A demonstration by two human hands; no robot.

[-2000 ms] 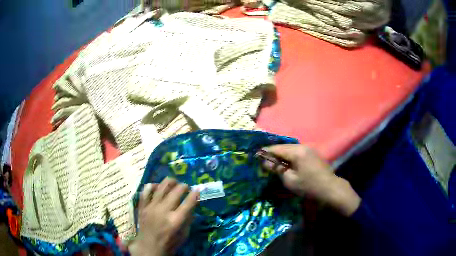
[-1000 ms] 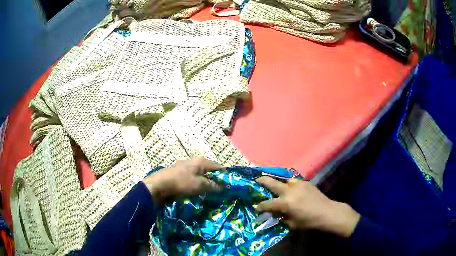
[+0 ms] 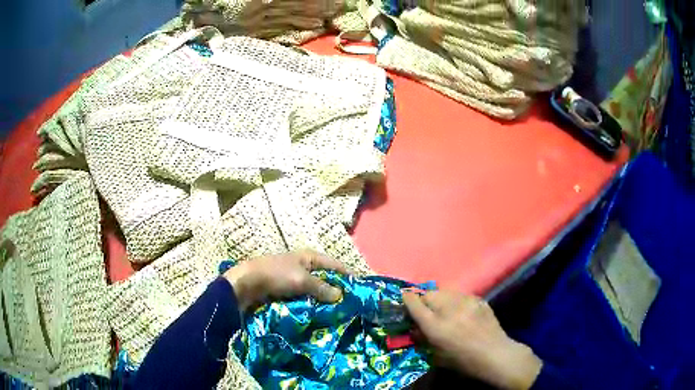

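A shiny turquoise lining (image 3: 328,335) with yellow-green and white figures lies at the front table edge, part of a cream tote bag whose ribbed body (image 3: 238,373) shows at its lower left. My left hand (image 3: 286,278) grips the lining's top edge, thumb on the cloth. My right hand (image 3: 457,324) is at the right end of the same edge, fingers bent. A small red piece (image 3: 398,340) and a blurred dark item show beside its fingers; I cannot tell whether it holds scissors or only cloth.
Several cream tote bags (image 3: 228,107) lie on the red table (image 3: 472,190) ahead and left. Stacked bags (image 3: 480,53) stand at the far side. A black tray (image 3: 587,122) with a pale ring-shaped item is at the far right edge. A blue bin (image 3: 648,221) is at the right.
The flat-spread lining with its white label is now bunched, and the label no longer shows. My left hand moved from the lining's lower left to its top edge. The view has shifted.
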